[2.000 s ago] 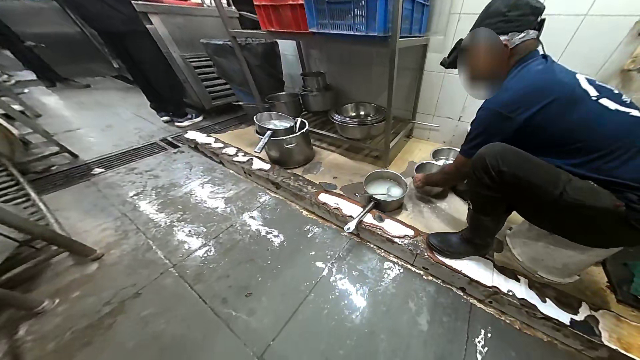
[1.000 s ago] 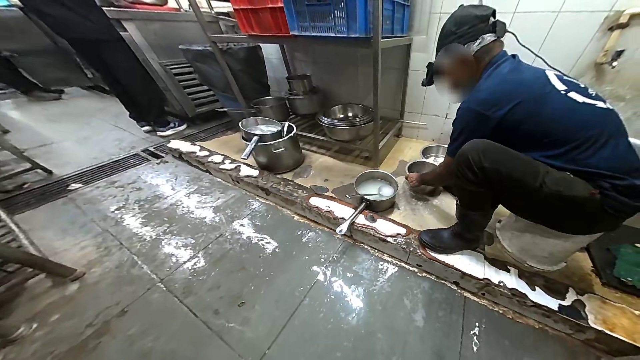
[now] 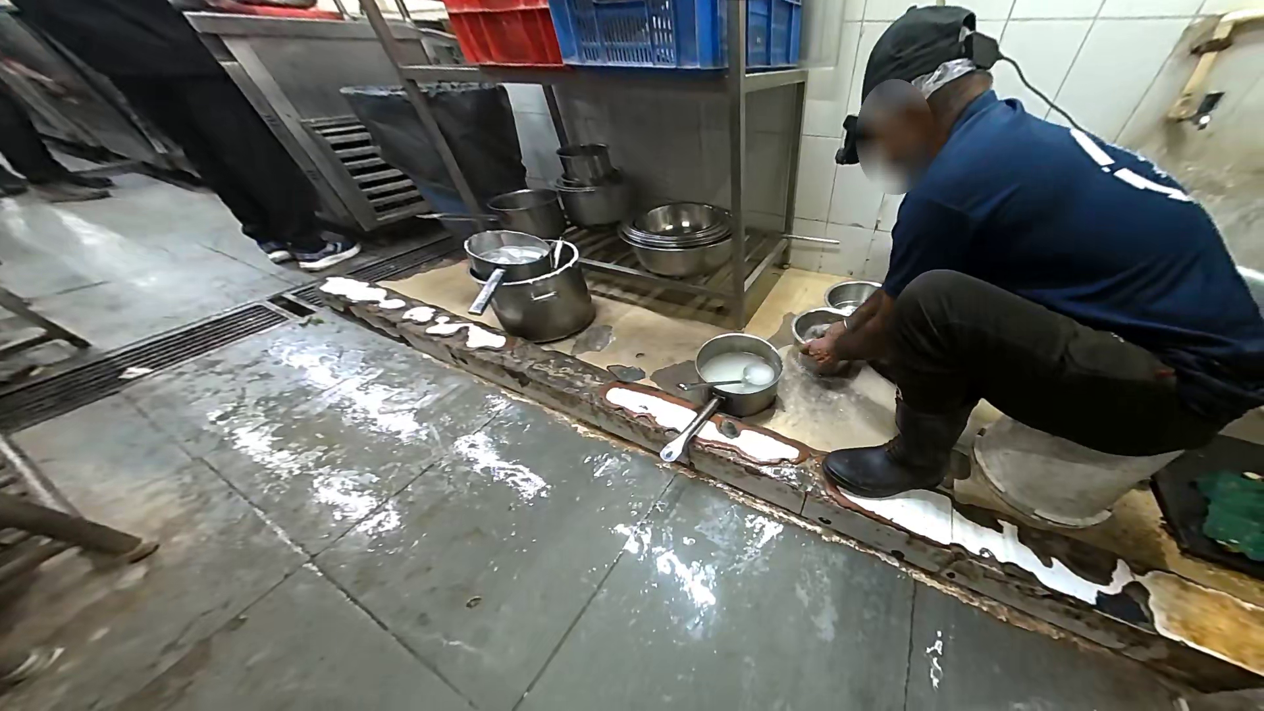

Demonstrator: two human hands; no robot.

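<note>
Neither my left hand nor my right hand shows in the head view. At the right a co-worker in a dark blue shirt [image 3: 1047,217] sits low on an upturned white bucket [image 3: 1066,474], both hands at a metal bowl [image 3: 815,326] near the floor. Another metal bowl [image 3: 851,294] lies just behind it. A saucepan [image 3: 741,373] of cloudy liquid, with a ladle or spoon in it, stands by the raised kerb, its handle reaching over the edge. Further left, a smaller pan [image 3: 506,255] rests on top of a large steel pot [image 3: 545,301].
A low kerb [image 3: 573,395] with patchy white tiles crosses the view beside a wet grey floor [image 3: 415,533]. Behind stands a metal rack [image 3: 739,168] with stacked bowls [image 3: 681,237], a red crate [image 3: 504,30] and a blue crate [image 3: 642,32]. A drain grating [image 3: 148,360] and a standing person's legs [image 3: 217,148] are at the left.
The co-worker stays seated, with both hands low at the bowls. The view has shifted slightly; nothing else has plainly moved.
</note>
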